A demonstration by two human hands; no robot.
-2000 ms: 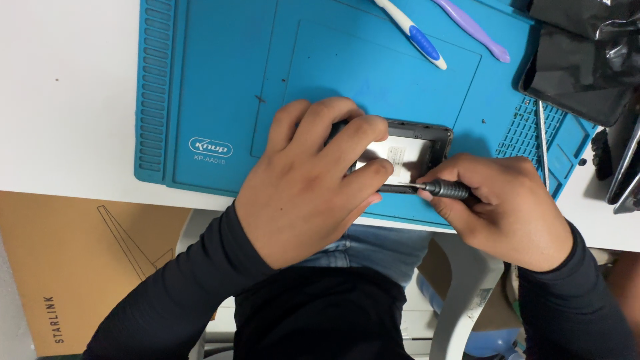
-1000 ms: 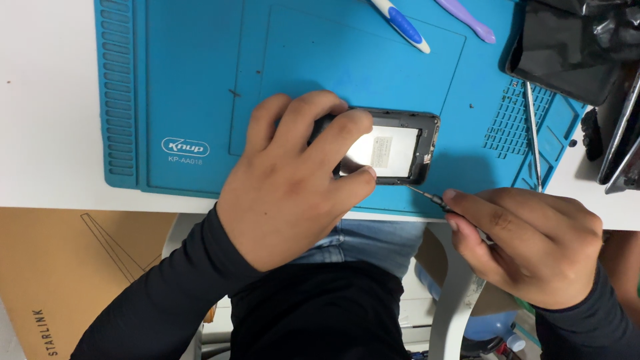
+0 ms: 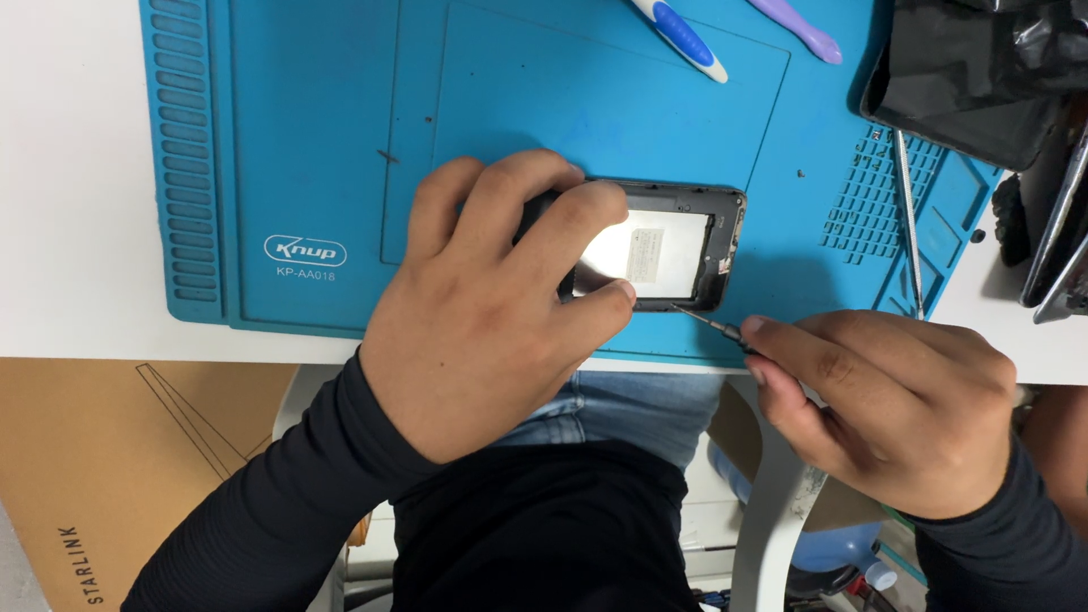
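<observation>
A smartphone frame [image 3: 722,229], black with a silvery inner plate that bears a printed label, lies near the front edge of a blue Knup repair mat [image 3: 323,187]. My left hand [image 3: 501,289] grips its left part, fingers over the far edge and thumb at the near edge, hiding that end. In my right hand [image 3: 884,391] is a thin precision screwdriver [image 3: 722,328]; its tip meets or nearly meets the phone frame's near edge. My right palm and fingers hide the handle.
Beyond the phone lie a white and blue toothbrush [image 3: 684,38] and a purple plastic handle [image 3: 799,30]. At right are a metal tool [image 3: 908,221], a dark device cover [image 3: 960,110] and tweezers-like metal tools [image 3: 1054,229]. A cardboard box [image 3: 110,476] stands below the white table [image 3: 76,212].
My right hand has moved back from the phone's near edge, and the screwdriver now slants with its thin shaft in sight. My left hand stays on the phone.
</observation>
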